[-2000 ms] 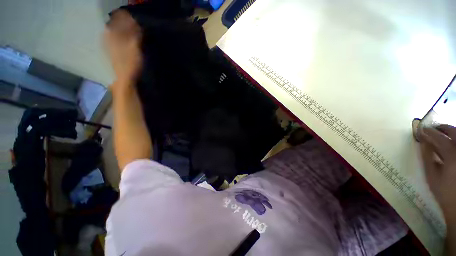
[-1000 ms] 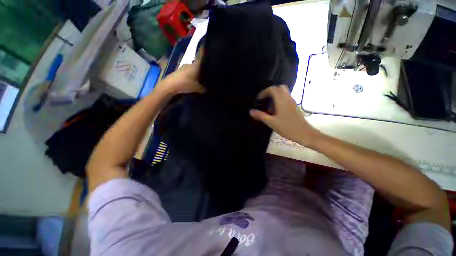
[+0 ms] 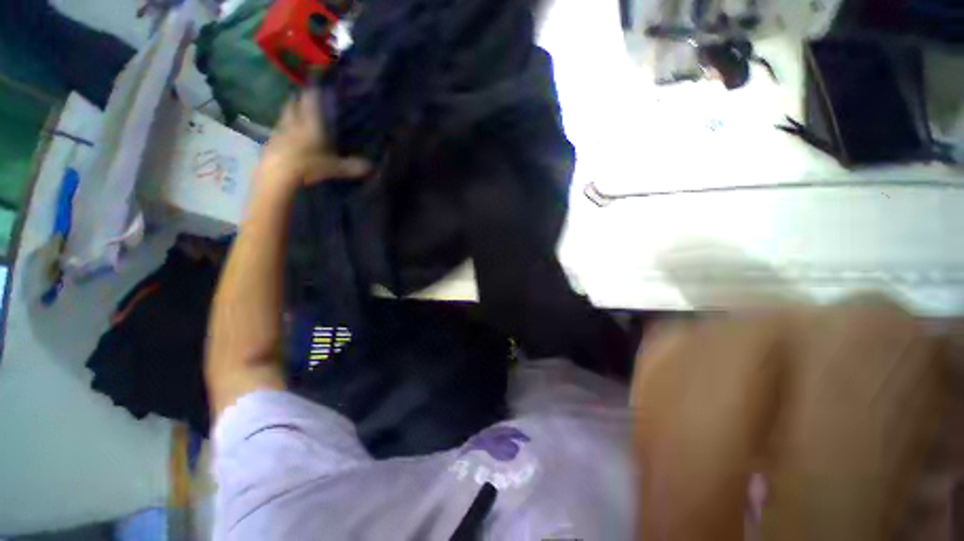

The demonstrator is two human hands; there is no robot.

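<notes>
A black cloth garment (image 3: 444, 180) lies bunched on the left part of the white machine table and hangs over the front edge toward the lap. My left hand (image 3: 307, 148) is at the garment's left edge, with thumb and fingers apart; it is slightly blurred. My right hand or forearm (image 3: 782, 412) is a large, strongly blurred shape close to the camera at the lower right, away from the garment; its fingers cannot be made out.
Metal parts of the sewing machine (image 3: 724, 53) are at the top right. A dark phone-like rectangle (image 3: 872, 100) and small black snips (image 3: 809, 132) lie beside them. A red object (image 3: 296, 37), a white box (image 3: 201, 164) and a black cloth heap (image 3: 159, 328) are at left.
My right hand has left the garment and come close to the camera. My left hand has shifted to the garment's left edge. The garment, held up and smooth before, now lies bunched.
</notes>
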